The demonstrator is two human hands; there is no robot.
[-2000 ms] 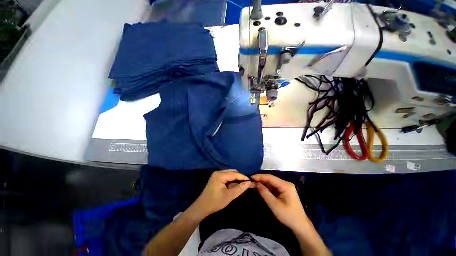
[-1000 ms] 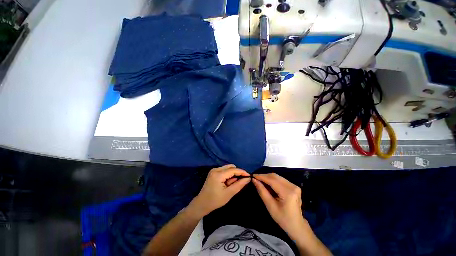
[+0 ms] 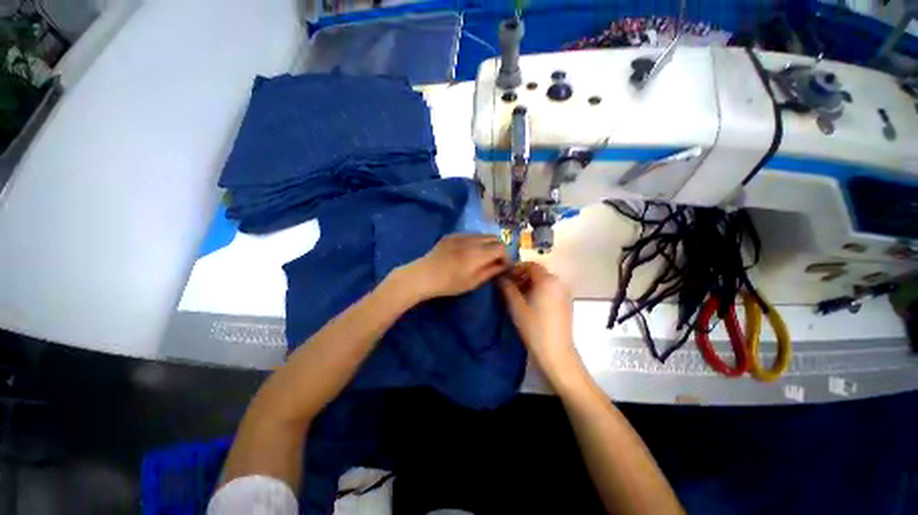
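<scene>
A loose navy garment piece [image 3: 443, 347] lies on the machine table, its upper right part by the presser foot [image 3: 513, 233] of the white sewing machine [image 3: 604, 126]. My left hand [image 3: 465, 264] is on the cloth just below the needle area, fingers bent at its right edge. My right hand [image 3: 533, 294] is beside it, thumb and fingers pinched together close to the left fingertips. Both hands pinch something small at the edge of the cloth; the fingers hide most of it, so I cannot tell what it is.
A navy stack of cut panels [image 3: 327, 136] lies left of the needle. Tangled black cords [image 3: 695, 262] lie on the machine bed, with red and yellow handles [image 3: 747, 342] beside them. A blue crate [image 3: 186, 478] stands low at the left. A ruler scale [image 3: 644, 360] runs along the table front.
Both hands have moved up from below the table edge, where they pinched a thin dark strand, to the cloth near the presser foot. The camera view has shifted, so the table shows lower.
</scene>
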